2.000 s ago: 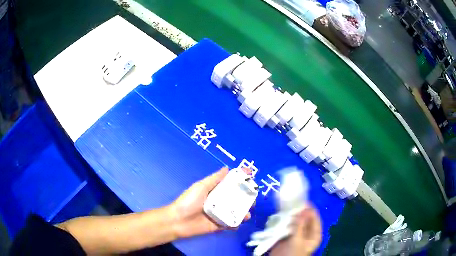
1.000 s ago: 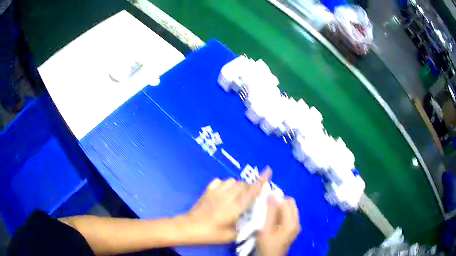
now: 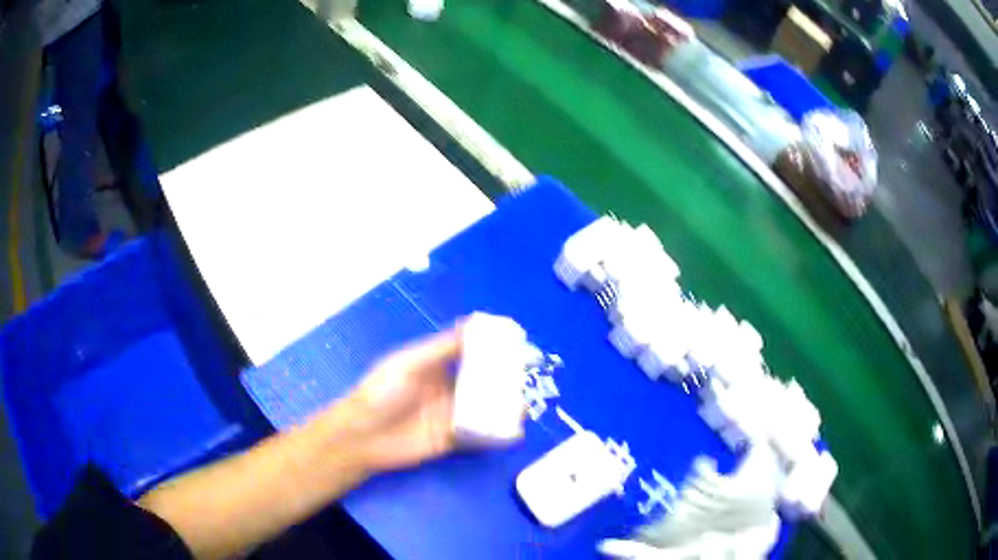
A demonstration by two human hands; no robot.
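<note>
My left hand [image 3: 410,399], bare and blurred, holds a white plug adapter [image 3: 489,383] above the blue sheet [image 3: 514,252]. Another white adapter [image 3: 571,478] lies on the sheet, below and right of it. A white glove or cloth [image 3: 711,512] with finger-like shapes is at the lower right, overlapping the near end of the adapter row. No bare skin of my right hand shows; I cannot tell whether it is inside or under the white cloth. A row of white adapters [image 3: 684,339] stands along the sheet's right side.
A white board [image 3: 328,219] lies left of the blue sheet. A blue bin [image 3: 137,383] is at the lower left, beside the bench. The green conveyor [image 3: 646,164] curves past on the right. Beyond it are a clear plastic bag [image 3: 840,159] and another blue bin [image 3: 785,88].
The adapter on the white board is gone from there. My hands have parted; my left hand now holds an adapter, and another lies on the blue sheet. The view has shifted, moving the scene down and right.
</note>
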